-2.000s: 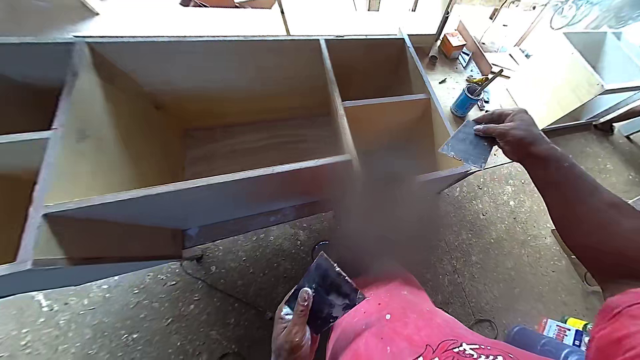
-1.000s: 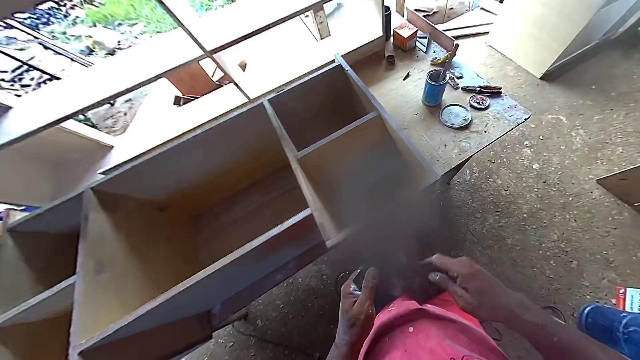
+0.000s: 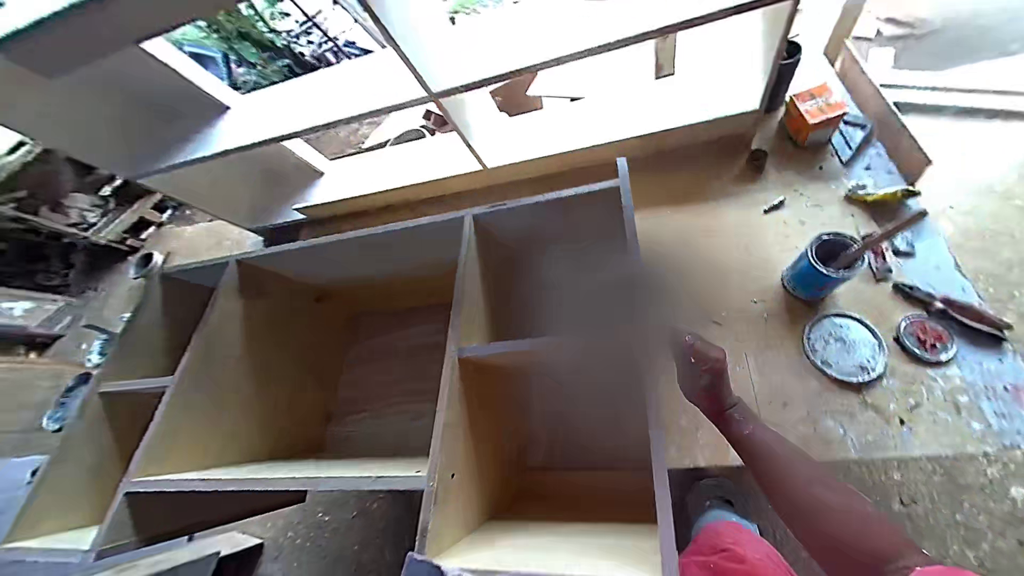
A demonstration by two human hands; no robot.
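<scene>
My right hand [image 3: 704, 370] is bent with curled fingers beside the right edge of a wooden cabinet carcass [image 3: 448, 352]. A grey blur lies over its fingertips, so what it holds cannot be told. At the bottom edge, a small dark flat piece [image 3: 422, 565] shows by the cabinet's lower edge; my left hand is not visible. The cabinet has open compartments with grey-coated edges. To the right of my hand stand a blue tin [image 3: 812, 276] with a stick leaning in it, a round lid with pale paste [image 3: 845, 347] and a smaller lid with red matter [image 3: 926, 338].
Pliers [image 3: 952, 308] lie near the worktable's [image 3: 768, 416] right edge. An orange box [image 3: 814, 114] and a dark tube [image 3: 782, 76] stand at the back. Another panelled frame [image 3: 608, 96] rises behind the cabinet. Boards [image 3: 184, 556] are at the lower left.
The view has shifted a lot. My right hand has moved from near my body to the cabinet's right edge. My left hand, seen before near my shirt, has left the view.
</scene>
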